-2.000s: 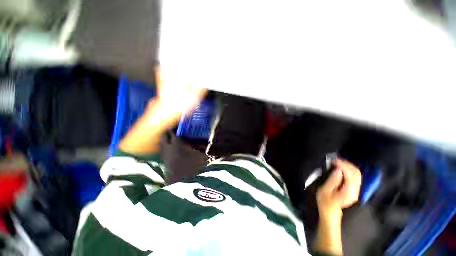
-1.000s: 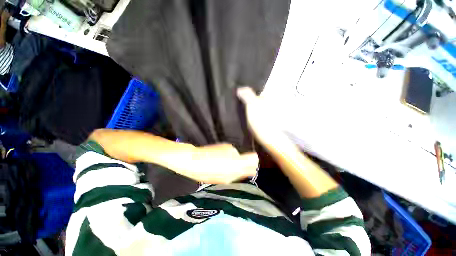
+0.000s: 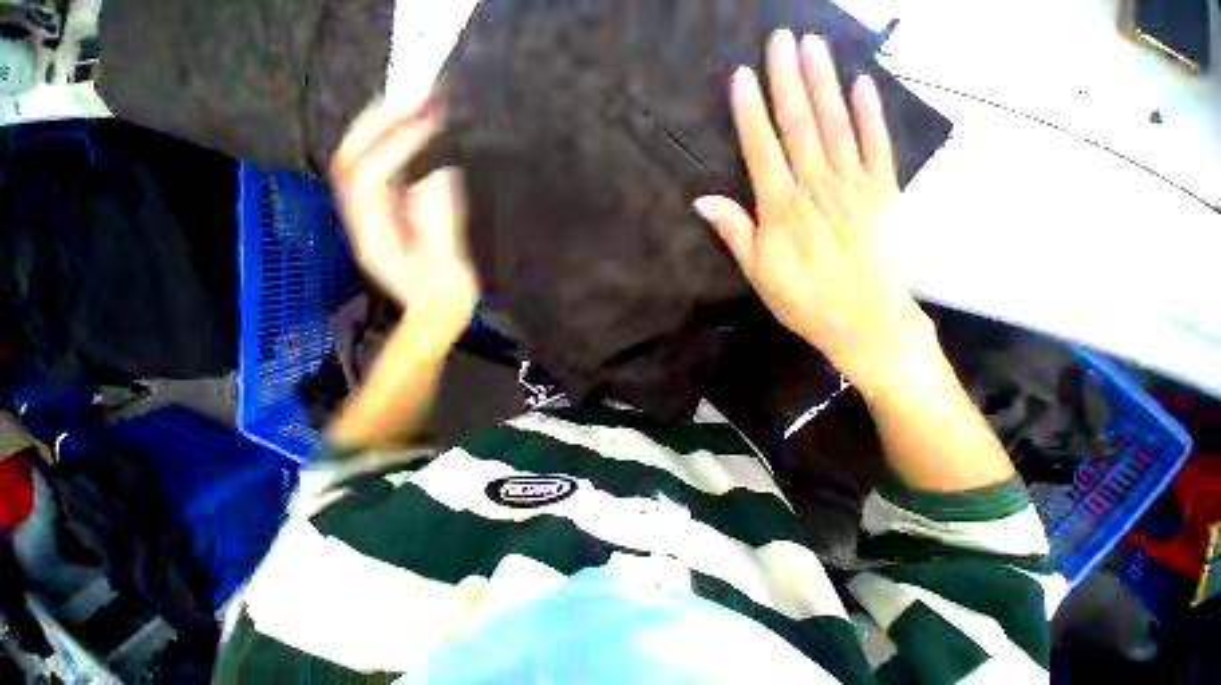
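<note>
A dark grey-brown fabric panel (image 3: 576,174) lies over the white table's front edge and hangs down to my lap. My right hand (image 3: 817,201) lies flat on its right part, palm down, fingers spread and pointing away from me. My left hand (image 3: 409,208) is at the panel's left edge, fingers bent and blurred; whether it pinches the edge cannot be told. A thin seam or slit line shows on the panel left of my right hand. Another dark fabric piece (image 3: 255,80) lies at the upper left.
The white table (image 3: 1044,214) spans the right, with a dark thread across it and a phone (image 3: 1178,24) cut off at the top. Blue baskets stand below, left (image 3: 275,308) and right (image 3: 1138,442), with dark cloth in the right one. Dark cloth (image 3: 107,268) hangs at far left.
The long panel that ran up the table now shows as a smaller, flatter area. My right hand has moved up and right and flattened; my left hand has moved up to the left edge.
</note>
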